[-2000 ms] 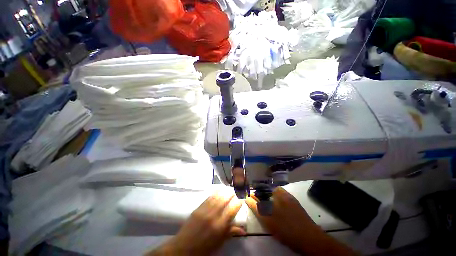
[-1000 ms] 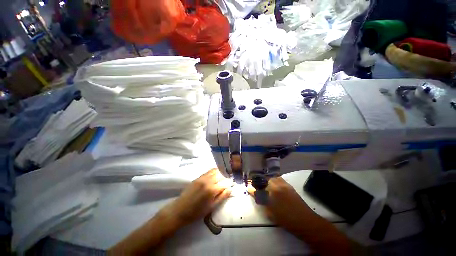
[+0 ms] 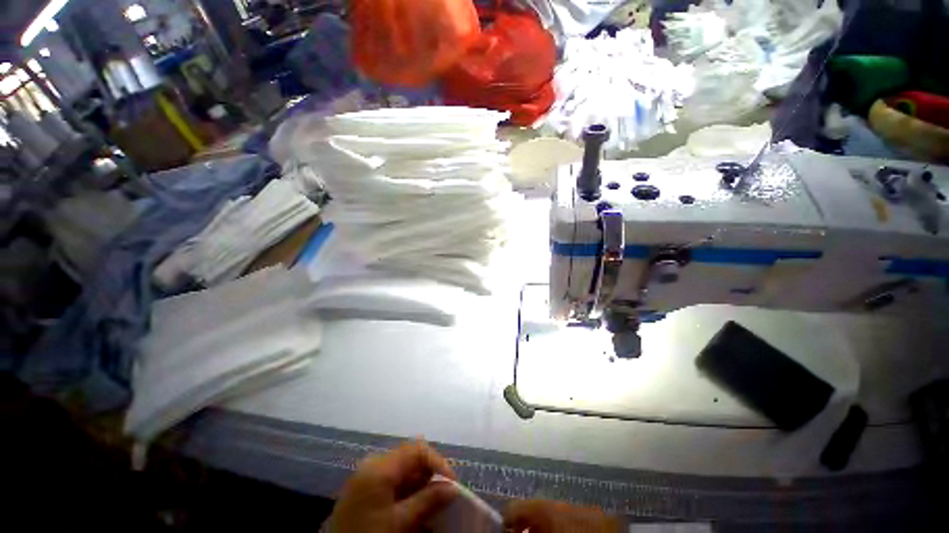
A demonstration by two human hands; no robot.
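My left hand is at the bottom middle, in front of the table's front edge, with its fingers closed on a small white fabric piece. My right hand is just right of it, partly cut off by the lower rim, with its fingertips at the piece's other end; its grip is not clear. Both hands are away from the needle area of the white sewing machine. The lower part of the piece is cut off by the rim.
A tall stack of white pieces stands left of the machine head, with a flatter white bundle nearer at left. A black phone and a small black object lie right of the needle. Orange-red bags are behind. A ruler strip lines the front edge.
Both hands have moved from the needle area down to the front edge, with a small white piece now between them. The view has shifted left, so the machine appears farther right.
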